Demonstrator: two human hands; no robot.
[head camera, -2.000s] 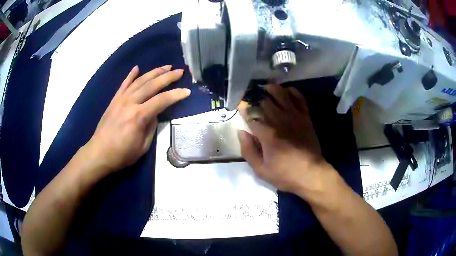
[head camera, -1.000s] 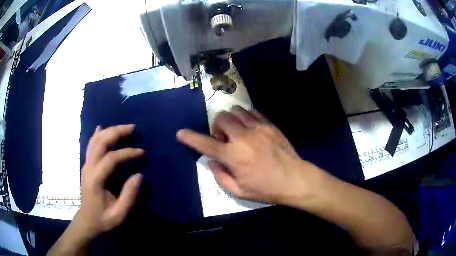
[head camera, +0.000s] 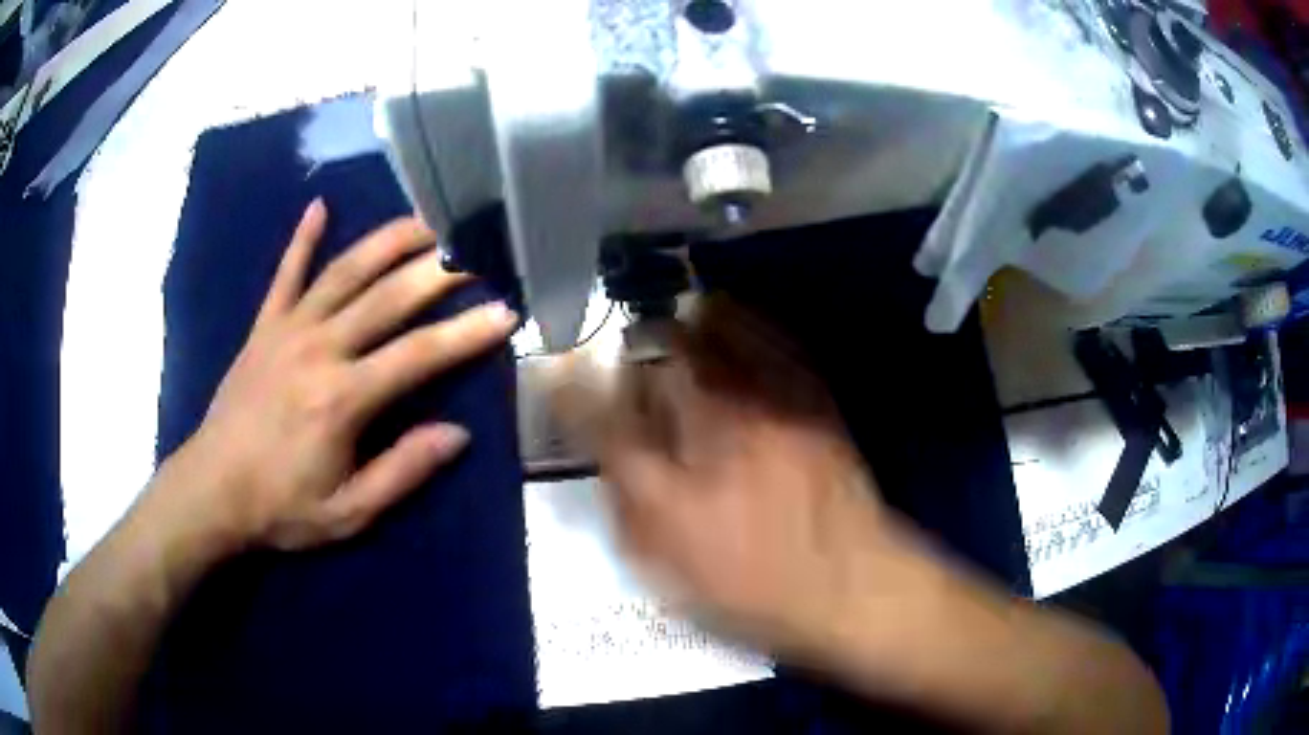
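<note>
A navy cloth panel (head camera: 416, 603) lies left of the needle area, with a pale strip (head camera: 339, 129) at its far edge. My left hand (head camera: 323, 388) lies on this panel, palm down, fingers spread, fingertips beside the machine head. The white sewing machine (head camera: 861, 144) stands above, its presser foot area partly hidden. My right hand (head camera: 732, 474) is blurred, just right of the needle area over the bed; its fingers are too blurred to tell whether they hold anything. Another dark cloth (head camera: 919, 373) lies under the machine arm, partly behind my right hand.
A black angular attachment (head camera: 1137, 445) sits at the right of the table, near printed scale marks (head camera: 1091, 520). A blue bin (head camera: 1235, 632) is low right. A narrow grey-blue strip (head camera: 129, 89) and more dark cloth lie at the left. The tension dial (head camera: 728, 172) faces me.
The view has shifted. Since one second ago, my left hand has moved forward on the panel beside the machine head, fingers spread. My right hand has moved from the panel's edge to the needle area.
</note>
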